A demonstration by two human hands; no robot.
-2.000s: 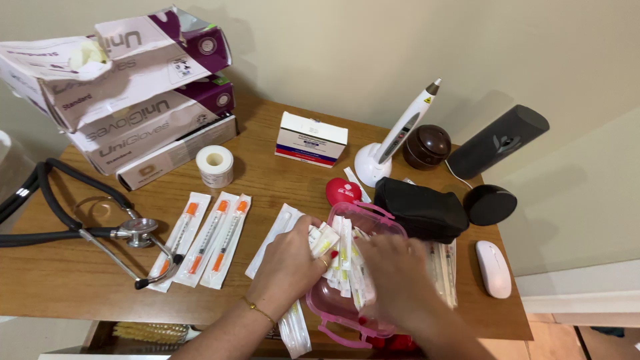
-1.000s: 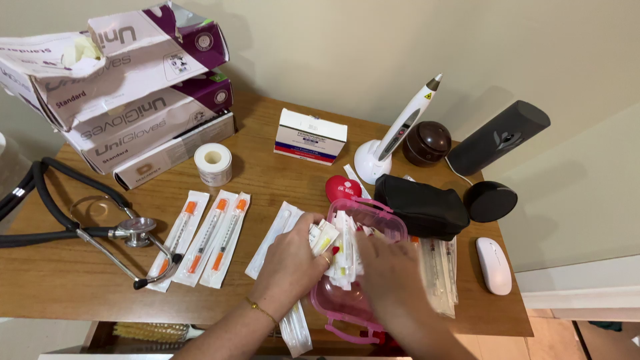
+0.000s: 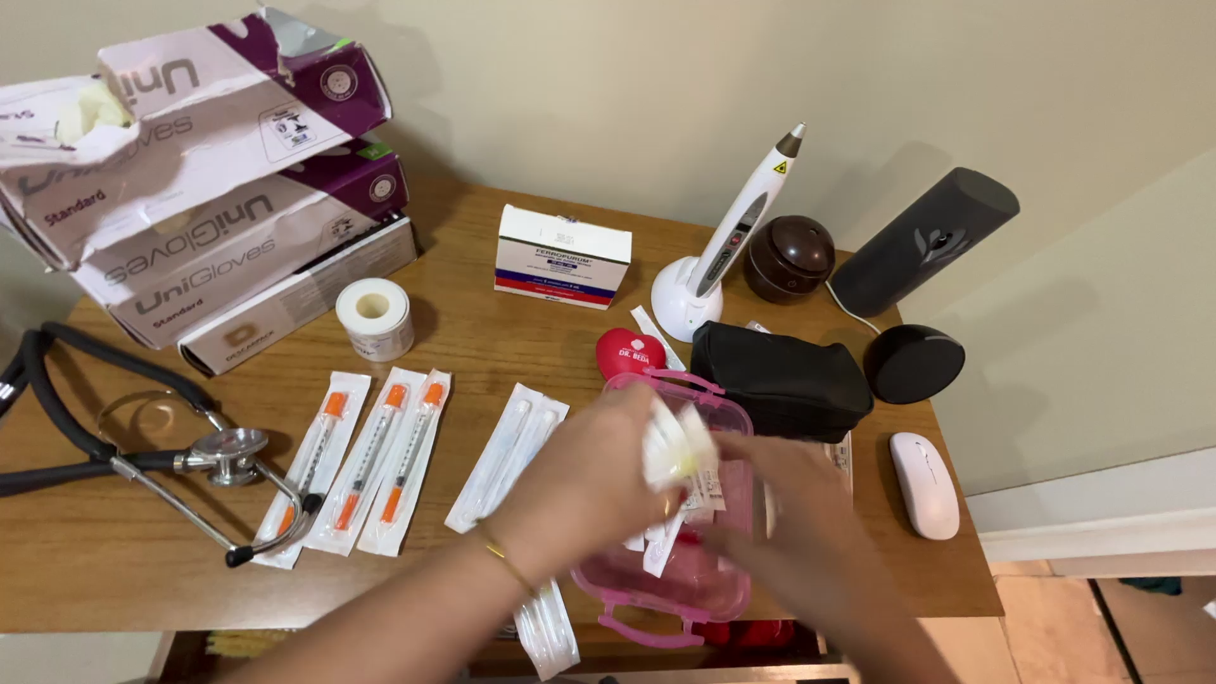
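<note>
My left hand [image 3: 598, 456], with a thin bracelet at the wrist, grips a bundle of small white sealed packets [image 3: 676, 442] above a pink clear plastic box [image 3: 665, 594]. My right hand [image 3: 793, 494] is blurred at the box's right side, fingers spread; whether it touches anything cannot be told. More white packets [image 3: 665, 543] lie in the box between the hands. Long wrapped items [image 3: 503, 451] lie left of my left hand, and others [image 3: 546, 632] stick out below its wrist. Farther left lie several wrapped syringes with orange caps [image 3: 366, 461].
A stethoscope [image 3: 228, 456], a tape roll [image 3: 375, 318] and stacked glove boxes [image 3: 228, 142] are at left. Behind stand a small medicine carton [image 3: 562, 256] and a white pen-shaped device [image 3: 746, 218]. A black pouch [image 3: 779, 380], red heart [image 3: 630, 353] and white mouse [image 3: 924, 484] lie near the box.
My left hand has lifted the bundle of packets above the box. My right hand has moved away from the bundle toward the right, its fingers now apart.
</note>
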